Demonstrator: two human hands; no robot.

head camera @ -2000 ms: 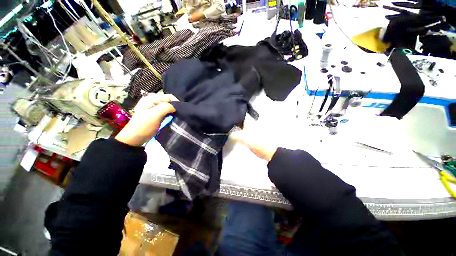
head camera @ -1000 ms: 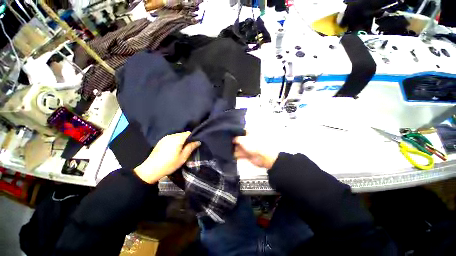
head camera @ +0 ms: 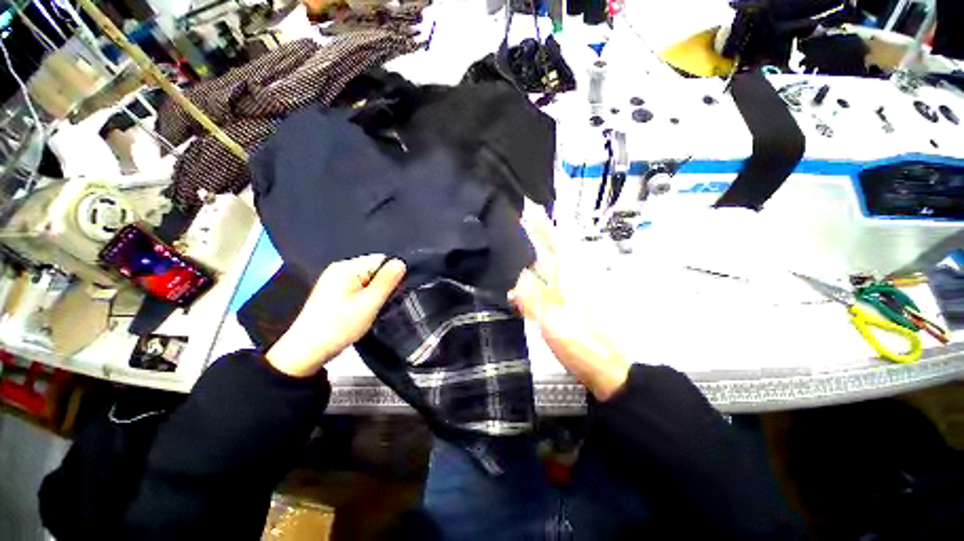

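A dark navy and black garment [head camera: 359, 190] lies bunched on the white table. Its plaid piece [head camera: 470, 354], black with white lines, spreads below the navy cloth and hangs over the table's front edge. My left hand [head camera: 344, 306] pinches the cloth at the left end of the border between navy and plaid. My right hand [head camera: 560, 312] is at the right side of the plaid piece, fingers extended and touching the cloth edge; whether it grips is unclear.
The white sewing machine [head camera: 687, 190] with a blue stripe stands at the right, a black strip [head camera: 766, 143] over its arm. Scissors [head camera: 886, 334] with yellow and green handles lie at the right. A phone [head camera: 156, 264] rests at the left near another machine [head camera: 90, 217]. Striped cloth [head camera: 285, 85] lies behind.
The plaid piece has gone from bunched to spread out wider. My hands are farther apart, and my right hand has opened out from its curled pose. The view has shifted right since the earliest frame.
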